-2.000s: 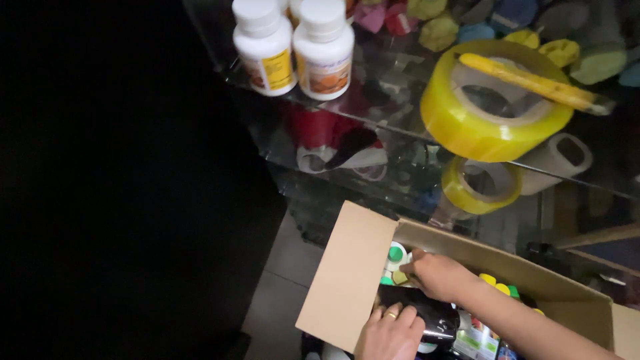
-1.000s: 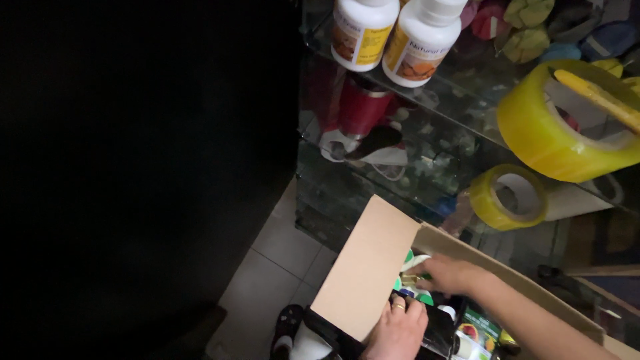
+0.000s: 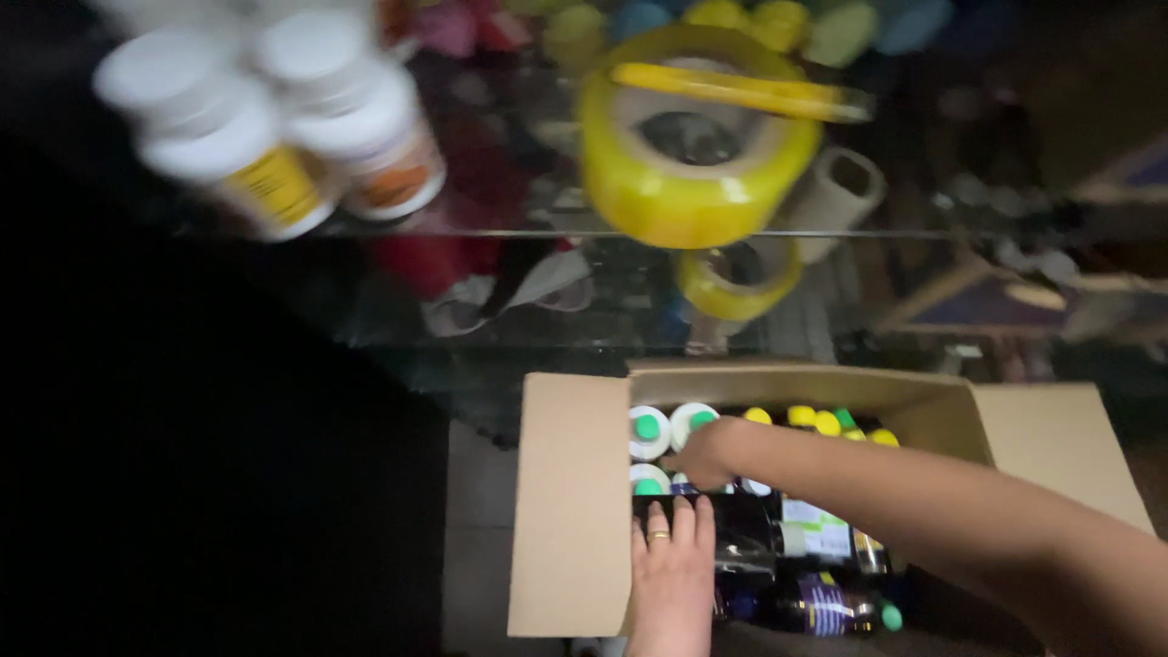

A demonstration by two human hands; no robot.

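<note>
An open cardboard box [image 3: 575, 511] holds several bottles, some upright with green tips on white tops [image 3: 648, 438], some with yellow caps [image 3: 814, 420]. My left hand [image 3: 673, 557], a ring on one finger, rests with fingers spread over a dark bottle [image 3: 744, 534] lying on its side; whether it grips is unclear. My right hand [image 3: 712, 452] reaches in from the right, its fingers down among the white-topped bottles, their tips hidden. Beneath the dark bottle lies another dark bottle with a purple label [image 3: 826, 604] and green cap.
Above the box, a glass shelf [image 3: 511, 234] bears white pill bottles [image 3: 351, 128], a large yellow tape roll [image 3: 698, 205] and a yellow marker-like stick [image 3: 730, 89] across it. A smaller tape roll [image 3: 739, 287] shows behind the glass. Floor tiles [image 3: 479, 566] lie left of the box.
The view has shifted, and the box now shows more fully with its right flap. Both hands stay inside the box, the right among the white-topped bottles, the left over the dark bottle.
</note>
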